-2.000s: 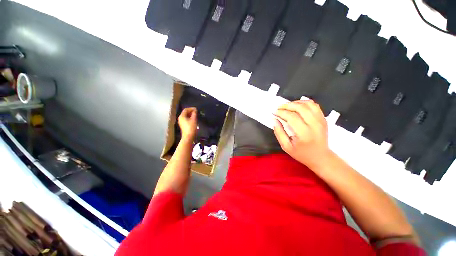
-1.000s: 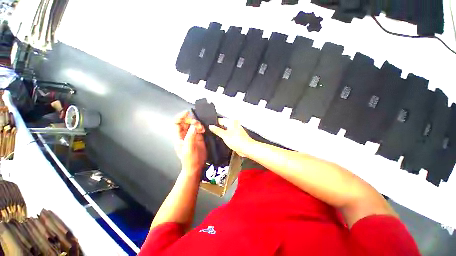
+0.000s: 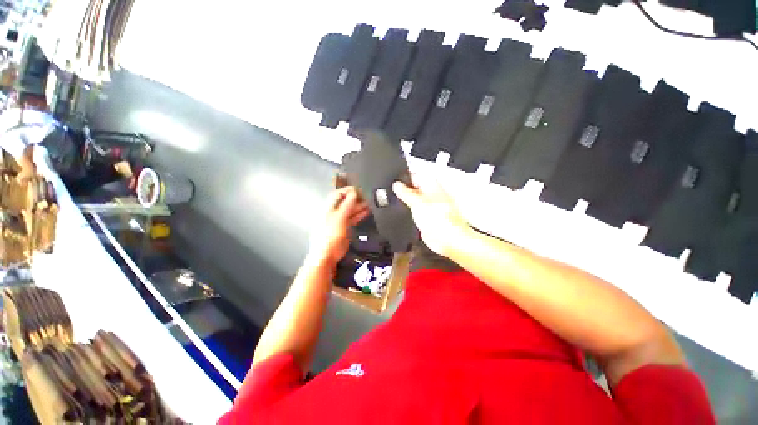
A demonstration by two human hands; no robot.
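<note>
A black panel (image 3: pixel 384 170) with a small grey rectangle is held above the box, near the table's edge. My left hand (image 3: pixel 344 217) grips its left edge. My right hand (image 3: pixel 428 214) grips its right edge near the grey rectangle. A long row of overlapped black panels (image 3: pixel 499 112), each with a small grey rectangle, lies on the white table. The open cardboard box (image 3: pixel 397 278) below holds black pieces and white scraps (image 3: pixel 371 277), and is partly hidden by the panel and my hands.
A small pile of black pieces (image 3: pixel 525 12) and a black cord (image 3: pixel 677 31) lie beyond the row. Brown panel stacks (image 3: pixel 91 378) stand on the neighbouring table at left. A round white-rimmed container (image 3: pixel 163 188) and grey floor lie between the tables.
My left hand has come up from the box to hold a black panel. My right hand has left the table edge and now holds the panel too. The view has shifted left.
</note>
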